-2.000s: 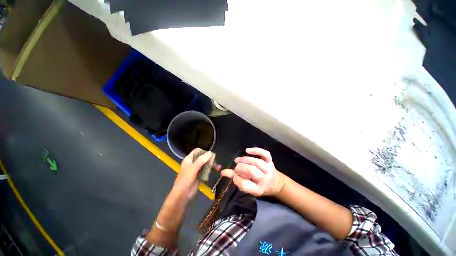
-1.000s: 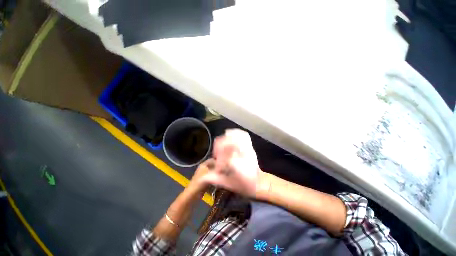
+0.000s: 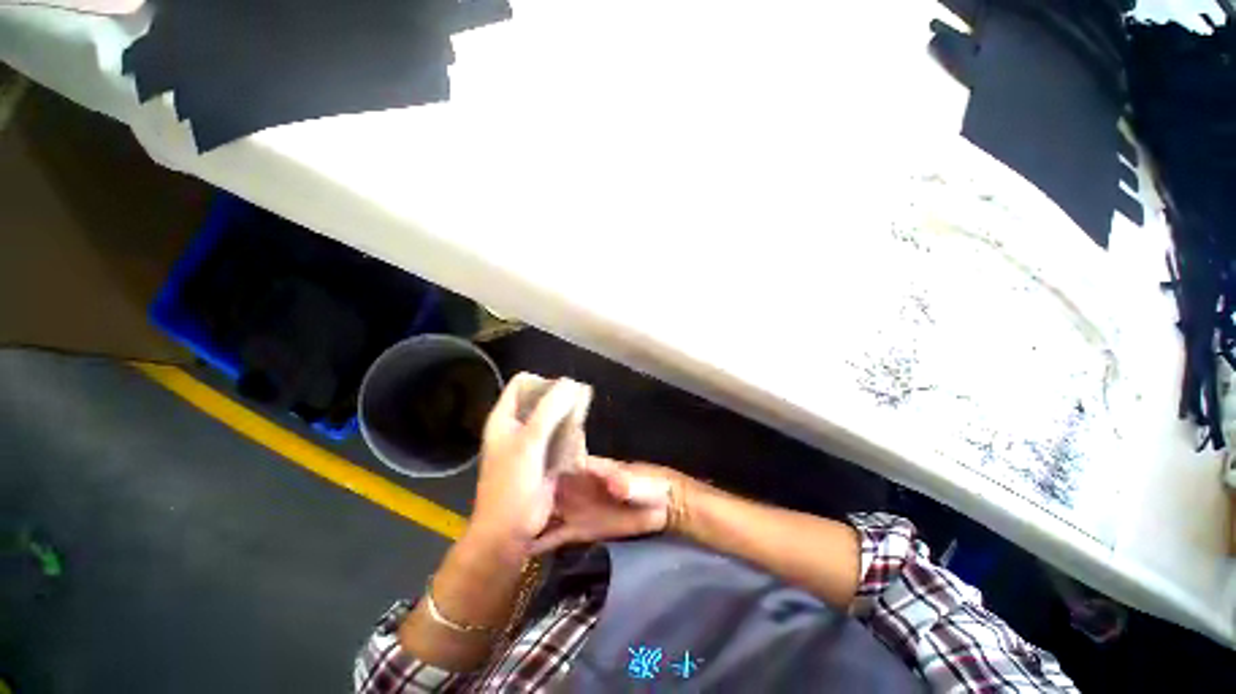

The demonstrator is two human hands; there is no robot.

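My left hand (image 3: 510, 468) is shut on a grey-beige rubbing block (image 3: 567, 418), held upright beside the bin's right rim. My right hand (image 3: 603, 502) is just below and right of it, palm up, with nothing seen in it; its fingertips are partly hidden behind my left hand. The round grey bin (image 3: 376, 407) stands below the table edge, with brownish contents.
The long white table (image 3: 651, 244) runs diagonally above my hands, black-speckled at right. Notched black panels lie at upper left (image 3: 298, 61) and upper right (image 3: 1037, 115). Black strips (image 3: 1200, 231) hang far right. A blue crate (image 3: 190, 278) and brown cardboard box (image 3: 68, 231) are under the table.
The view has shifted right, showing more of the panels and strips at right. My hands, overlapping and blurred one second ago, now show the block upright in my left hand and my right palm turned up.
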